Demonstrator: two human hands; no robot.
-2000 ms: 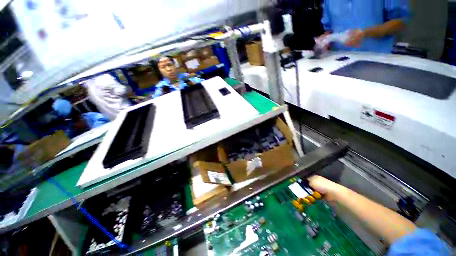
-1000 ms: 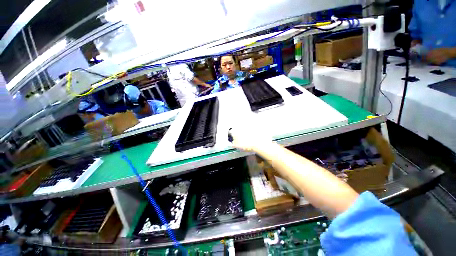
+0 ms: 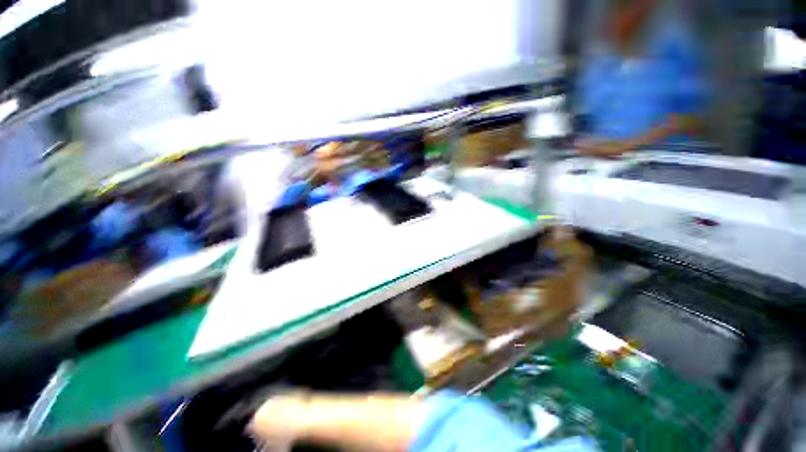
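Note:
The view is strongly blurred. My right hand reaches in from the lower right to the dark bins under the shelf. Its blue sleeve covers part of the circuit board. The fingers are smeared and run toward the bottom edge, so I cannot tell whether they hold anything. The green circuit board lies at the lower right, with yellow-orange parts near its upper corner. My left hand is not in view.
The shelf's white board carries two black trays. An open carton stands under the shelf, beside a narrower carton. A white machine and a person in blue are at the right.
My right hand has moved from above the shelf's white board down and left to the bins. The view has shifted, showing more of the circuit board at the lower right.

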